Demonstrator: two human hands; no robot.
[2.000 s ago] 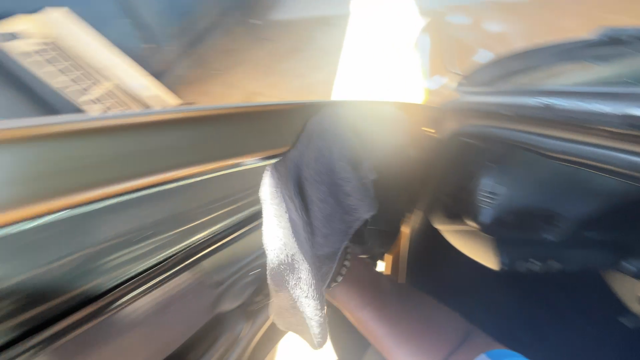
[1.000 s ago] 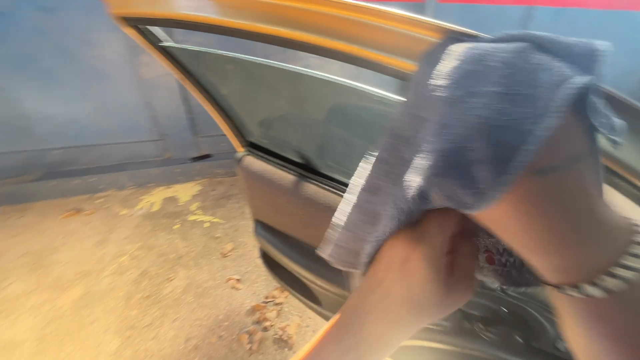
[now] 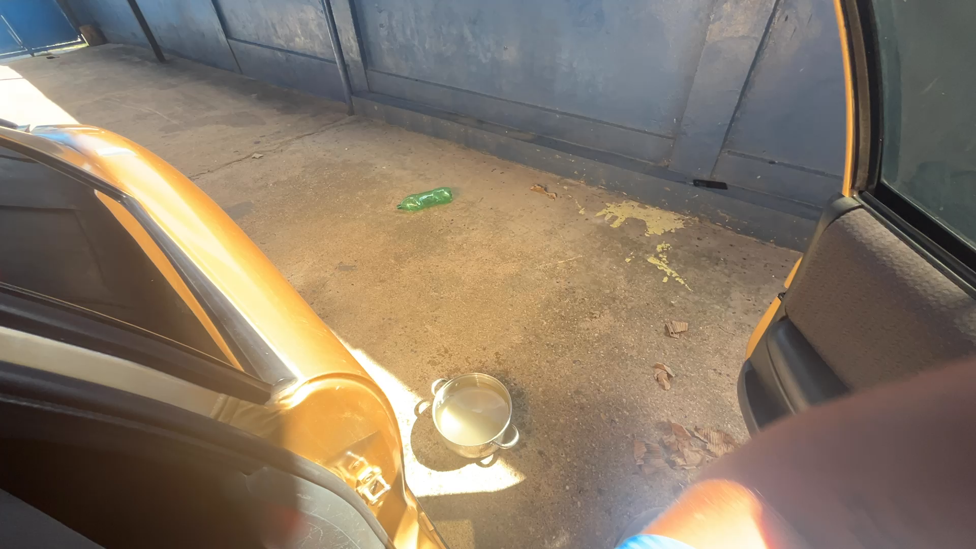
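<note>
Neither my left hand nor my right hand shows in the head view. Blurred bare skin (image 3: 862, 457), likely part of an arm, fills the lower right corner, with a bit of blue (image 3: 654, 542) at the bottom edge beside it. A metal pot (image 3: 473, 415) with loop handles stands upright on the concrete, holding cloudy liquid. To its left is the orange car body (image 3: 229, 282), with a metal latch part (image 3: 370, 480) in the door opening. An open car door (image 3: 877, 305) with grey-brown trim stands at the right. The cloth is out of view.
A green plastic bottle (image 3: 425, 200) lies on the concrete floor (image 3: 457, 290). Dry leaves (image 3: 686, 446) and yellowish patches (image 3: 644, 217) mark the ground near the door. A blue metal wall (image 3: 534, 61) runs along the back, with a small black object (image 3: 710, 184) at its foot.
The view has swung over to the floor and pot. One second ago both hands were at a blue-grey cloth by the open door; hands and cloth are now out of view.
</note>
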